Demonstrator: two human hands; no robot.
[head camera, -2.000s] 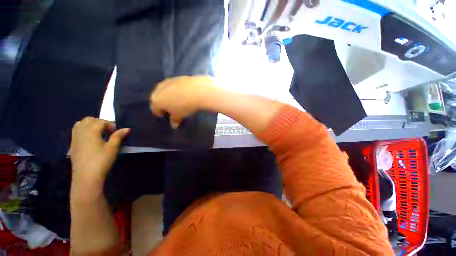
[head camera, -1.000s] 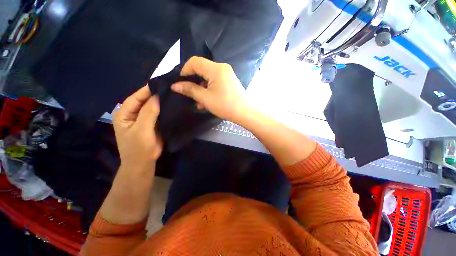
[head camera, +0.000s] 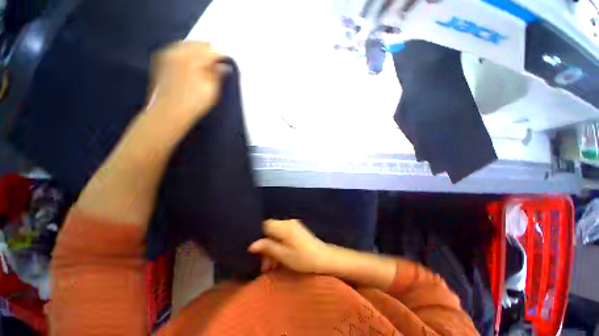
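Note:
A black cloth panel is stretched between my hands, from the table top down over the front edge towards my lap. My left hand, blurred, grips its upper end above the table. My right hand is below the table edge, its fingers on the panel's lower end near my body. More black cloth lies spread at the left of the table. A small black cut panel stack lies right of the needle area.
The white sewing machine with blue lettering stands at the upper right. The grey ruler edge runs along the table front. A red slotted basket stands at the lower right. Red basket parts and clear bags are at the lower left.
My left hand has moved up and forward with the cloth. My right hand has come down below the table edge. The cloth has moved away from the white table top's middle. The view has shifted.

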